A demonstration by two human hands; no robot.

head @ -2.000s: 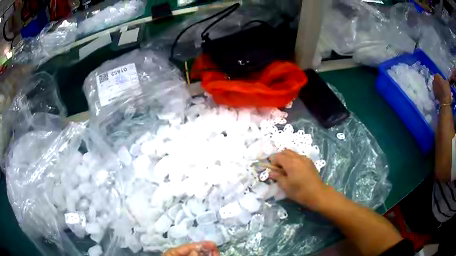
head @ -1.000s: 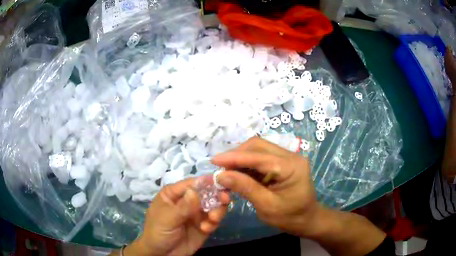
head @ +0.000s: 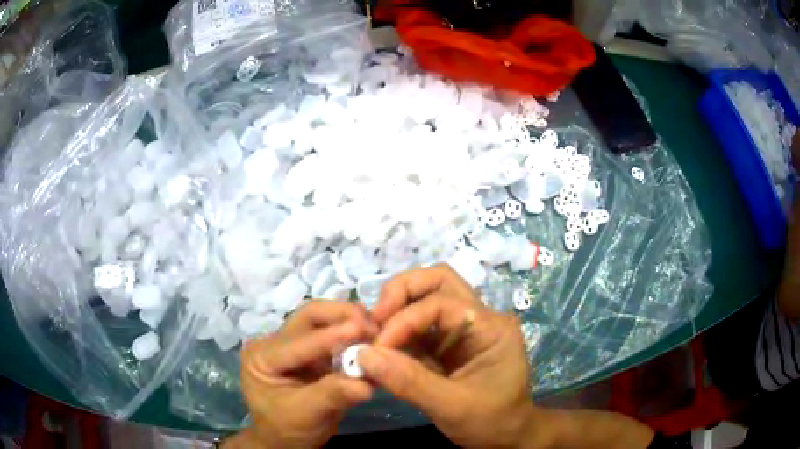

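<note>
My left hand (head: 294, 373) and my right hand (head: 456, 355) meet fingertip to fingertip low in the middle. A small white perforated insert plate (head: 354, 360) shows between the fingertips, against a clear housing mostly hidden in my left fingers. A thin tan stick (head: 467, 321) shows only in part between my right fingers. Behind my hands lies a big pile of frosted covers (head: 351, 184), overexposed in the middle. A loose cluster of perforated inserts (head: 575, 188) lies right of the pile. A whitish piece with a red-orange stripe (head: 536, 255) lies near them.
Clear plastic sheeting (head: 640, 281) lies under the parts on the green table (head: 693, 158). An open clear bag (head: 53, 228) is at left. A red-orange bag (head: 500, 54), black phone (head: 612, 103) and blue tray (head: 746, 167) stand behind and right. Another person's arm shows at the right edge.
Since two seconds ago, my right hand has come from the inserts to my left hand, which rose into view. Since one second ago, both hands have closed together around the insert and housing.
</note>
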